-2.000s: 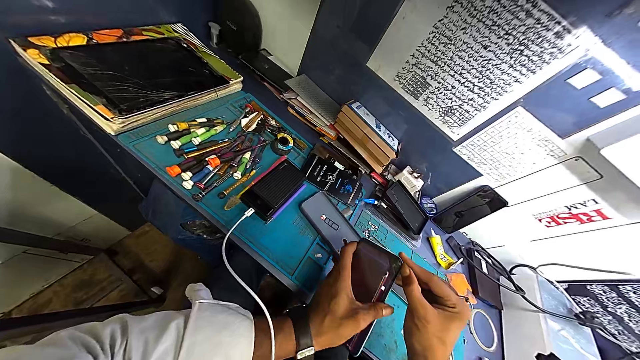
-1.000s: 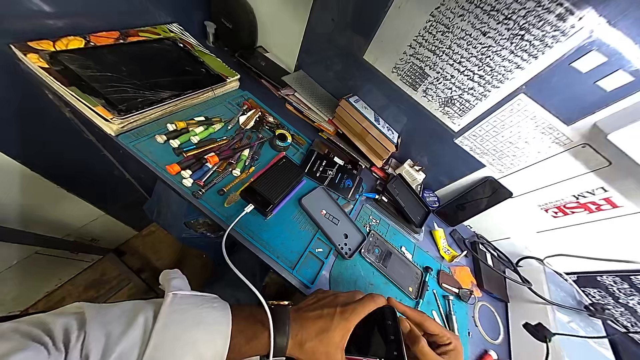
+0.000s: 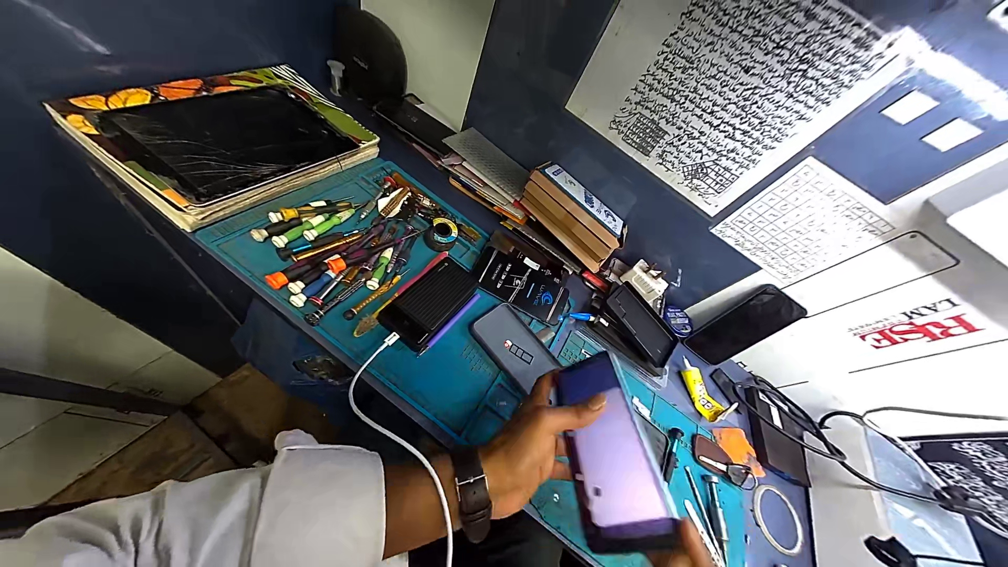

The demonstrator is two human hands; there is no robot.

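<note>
A smartphone [image 3: 618, 465] with a bright, glossy face is tilted up over the teal work mat [image 3: 441, 378]. My left hand [image 3: 524, 453] grips its left edge, the thumb lying across its face. Of my right hand [image 3: 685, 547] only some fingers show, touching the phone's lower right corner; the rest is out of frame. Just behind the held phone lies a grey phone back [image 3: 512, 346], partly covered by my left fingers. Another phone part on the mat is mostly hidden behind the held phone. A white cable [image 3: 394, 437] passes over my left wrist.
Screwdrivers [image 3: 315, 228] lie heaped on the mat, left of a black ribbed device [image 3: 433, 303] on the cable. Farther left, a cracked tablet [image 3: 228, 142] rests on a large book. Boxes [image 3: 575, 216], a yellow glue tube [image 3: 701, 394], tweezers and black cables [image 3: 835, 449] surround the work area.
The held phone has come up from the bottom edge and now shows a lit or reflecting face. My left hand has moved up with it; my right hand is now mostly out of frame.
</note>
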